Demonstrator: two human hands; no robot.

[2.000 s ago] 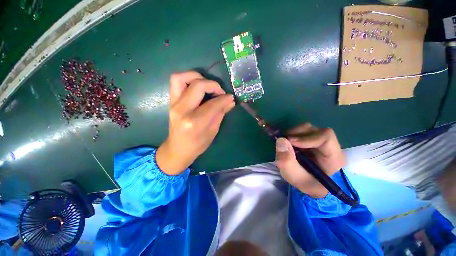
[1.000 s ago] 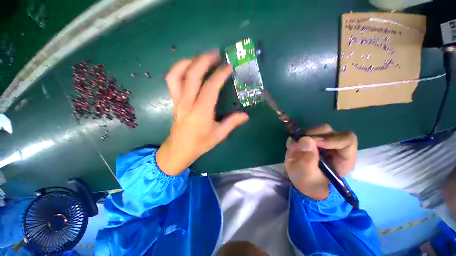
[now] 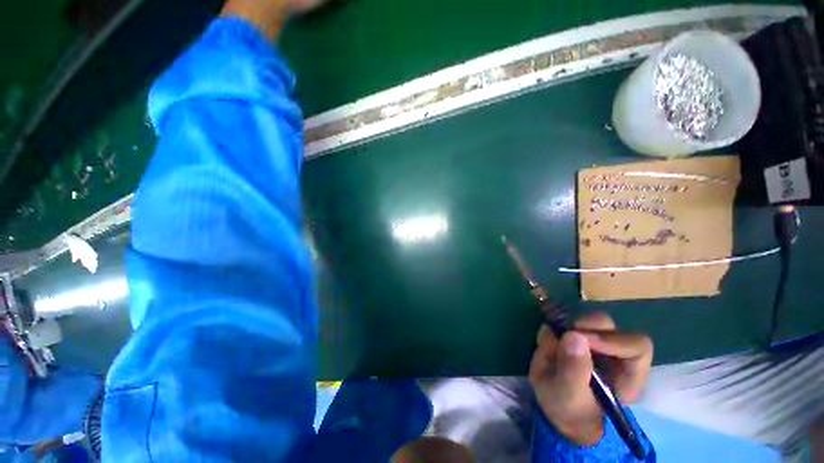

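My right hand (image 3: 592, 366) grips the black soldering iron (image 3: 611, 409) like a pen. Its thin tip points up and left, just above or over the dark green bench, left of the cardboard pad (image 3: 660, 226). My left arm reaches far forward past the pale rail. My left hand (image 3: 269, 11) is cut off by the top edge, so its fingers and anything in them are hidden. The circuit board is not in view. A thin silvery-white strand (image 3: 669, 265) lies across the cardboard.
A round white tub (image 3: 640, 113) with silvery bits stands at the upper right, beside a black box (image 3: 779, 108) with a cord. The pale rail (image 3: 434, 98) crosses behind the bench. A white scrap (image 3: 83, 253) lies at the far left. Another person's blue clothing shows at the left edge.
My left hand has moved from beside the board to beyond the rail. The board is gone from its spot. The view has shifted, bringing the tub in; my left sleeve covers the red-brown heap's area.
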